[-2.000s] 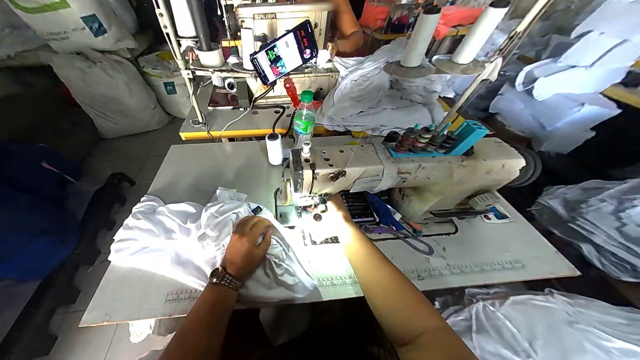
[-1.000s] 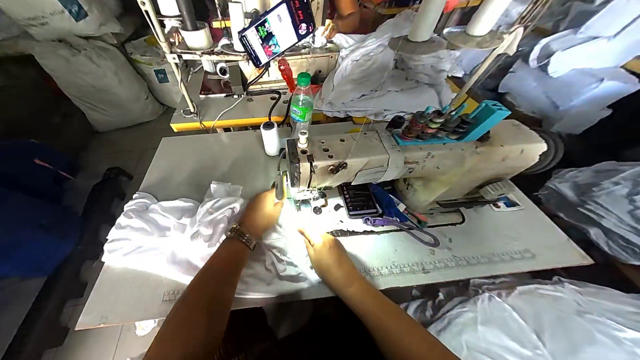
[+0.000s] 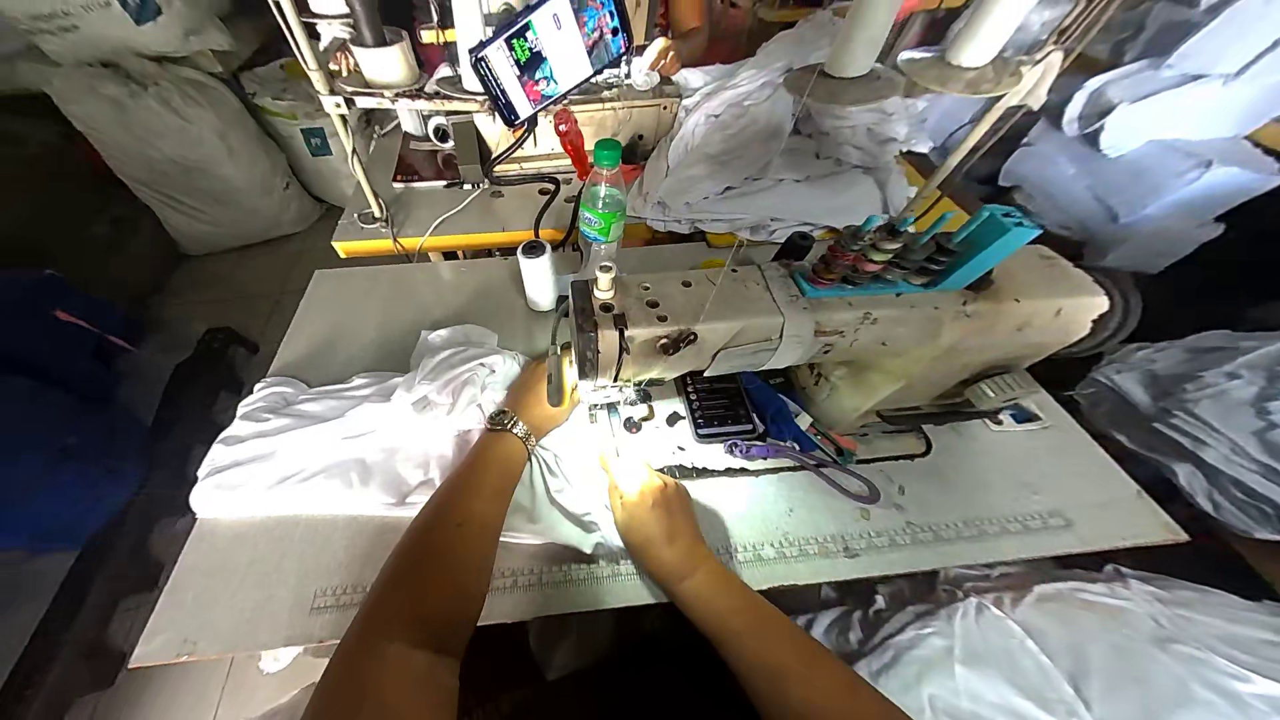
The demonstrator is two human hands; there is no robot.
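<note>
An industrial sewing machine [image 3: 740, 310] stands on a grey table, its lamp shining brightly at the needle area. White fabric [image 3: 370, 440] lies bunched left of the needle and runs under both hands. My left hand [image 3: 543, 398], with a metal watch on the wrist, rests on the fabric just left of the machine head; its fingers are partly hidden behind the lamp. My right hand [image 3: 650, 515] is at the fabric's right edge, in front of the needle, fingertips washed out by glare. Whether it pinches the cloth is unclear.
A white thread cone [image 3: 538, 275] and a green-capped bottle [image 3: 603, 215] stand behind the machine head. A phone [image 3: 718, 405] and a purple strap [image 3: 800, 462] lie right of the needle. A bobbin rack [image 3: 930, 255] sits on the machine. White cloth is piled around.
My right hand has come from beside the needle two seconds ago to the fabric in front of it. My left hand has moved forward, up beside the machine head.
</note>
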